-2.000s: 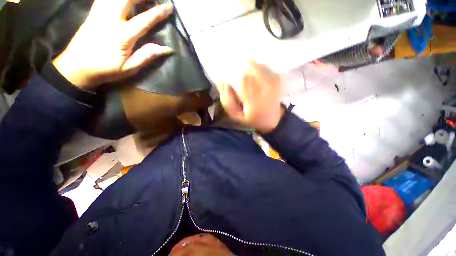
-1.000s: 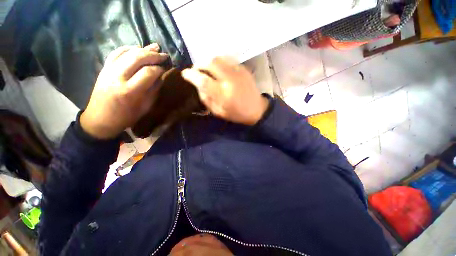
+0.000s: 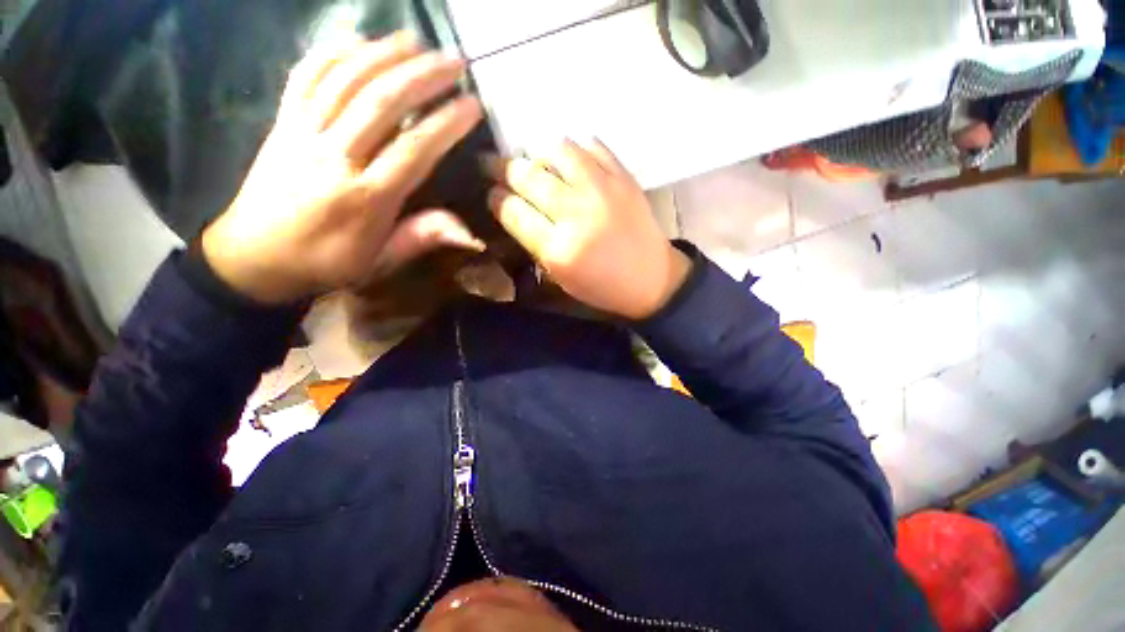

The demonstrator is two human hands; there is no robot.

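Note:
A large shiny black leather panel (image 3: 185, 117) lies at the upper left and runs down to my lap, where dark brown reverse shows under my hands. My left hand (image 3: 352, 173) lies over the leather near its right edge, fingers spread and thumb apart. My right hand (image 3: 586, 228) is at the panel's right edge, with its bent fingertips touching the leather. Its thumb is hidden, so a grip cannot be made out. A small pale tan piece (image 3: 487, 280) shows between the hands at my jacket front.
The white table (image 3: 592, 105) borders the leather on the right. Black loop handles (image 3: 716, 37) lie on it. A mesh guard (image 3: 888, 136) hangs at its right edge. A red bundle (image 3: 956, 568) and a blue box (image 3: 1036, 519) are at lower right. A green object (image 3: 27, 509) is at lower left.
My left hand has gone from a bunched grip on the leather to spread fingers. My right fingers have straightened somewhat at the edge. The view has shifted, showing the black loop handles again.

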